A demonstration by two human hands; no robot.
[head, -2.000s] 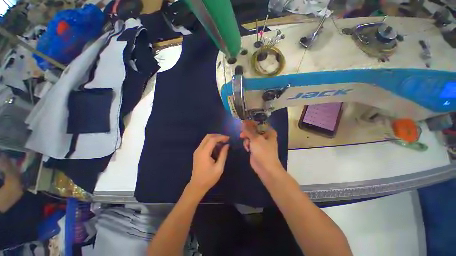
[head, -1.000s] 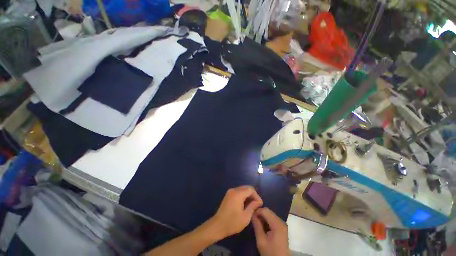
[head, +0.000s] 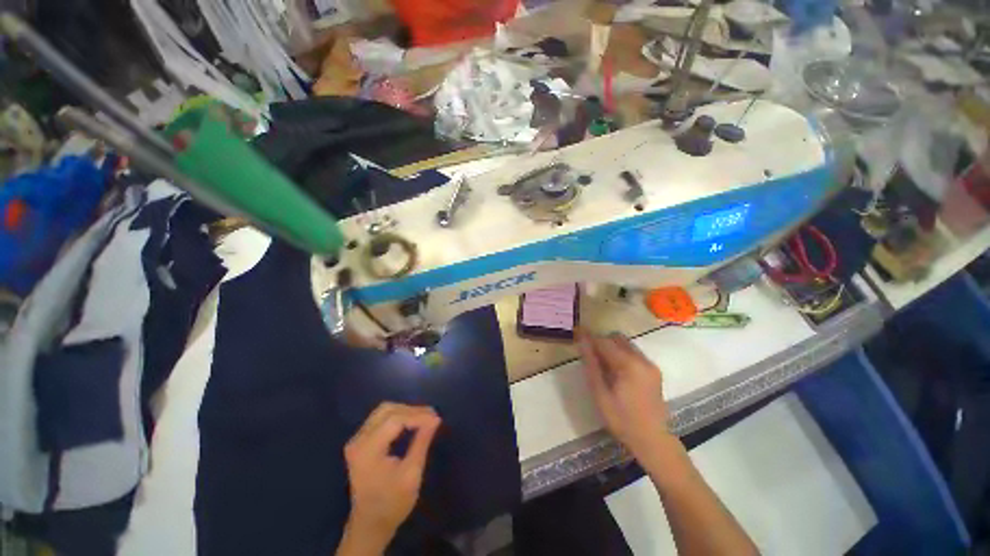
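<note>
A navy garment panel (head: 271,424) lies flat on the white table and runs under the lit needle area of the sewing machine (head: 489,244). My left hand (head: 391,462) is over the panel in front of the needle, thumb and fingertips pinched together; whether something small is between them cannot be told. My right hand (head: 624,386) is off the panel, over the machine bed's front edge, just right of the phone (head: 548,310), with fingers partly bent and nothing visible in it.
Green thread snips (head: 722,319) and an orange-red round object (head: 672,305) lie on the bed's right. A green cone (head: 255,185) stands above the head. Grey pieces with a navy patch (head: 81,393) lie at left. Scissors with red handles (head: 812,258) are at far right.
The view has swung right. My hands, close together a second ago, are apart; my right hand has moved right toward the phone, while my left stays over the panel.
</note>
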